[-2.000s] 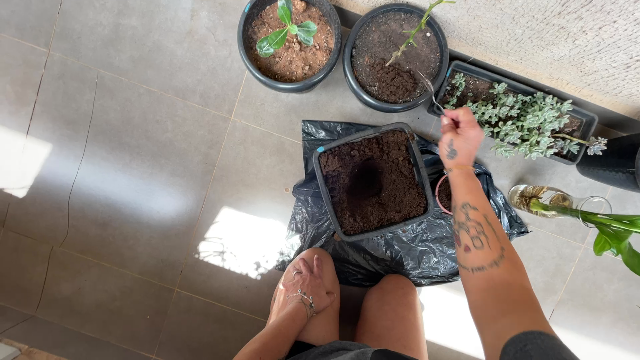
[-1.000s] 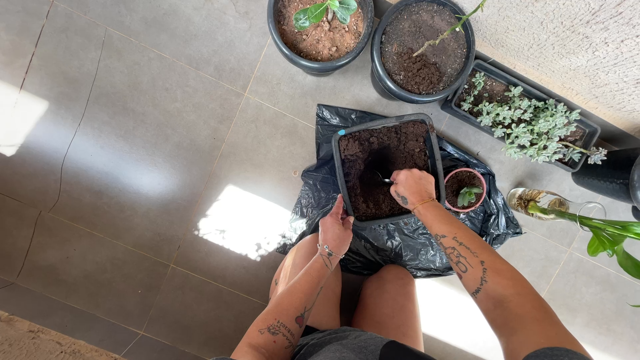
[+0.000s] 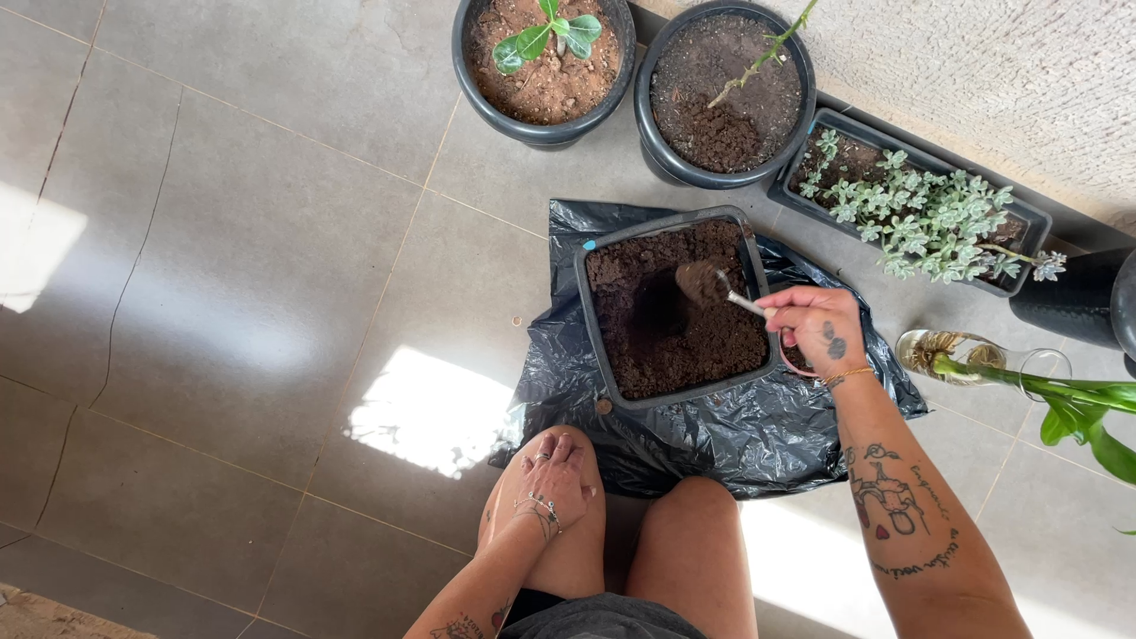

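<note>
My right hand [image 3: 821, 330] grips the handle of a small metal spoon or trowel [image 3: 744, 303], its head heaped with dark soil. That head is over the square dark planter [image 3: 596, 333], right of a deep hole in the planter's soil [image 3: 728, 346]. My left hand [image 3: 557, 479] rests on my left knee, holding nothing. Under the planter spreads a black plastic bag [image 3: 710, 453]. A small pink-rimmed pot [image 3: 792, 362] is mostly hidden beneath my right hand.
Two round pots, one with a leafy plant [image 3: 543, 135] and one with a thorny stem [image 3: 652, 133], stand beyond the planter. A long trough of succulents [image 3: 1029, 266] lies along the wall. At right are a glass vase with a rooted plant [image 3: 998, 357] and a black pot [image 3: 1065, 297].
My left hand has gone from the planter's rim to my knee. My right hand, over the round pot two seconds ago and in the planter one second ago, now holds a soil load above the planter.
</note>
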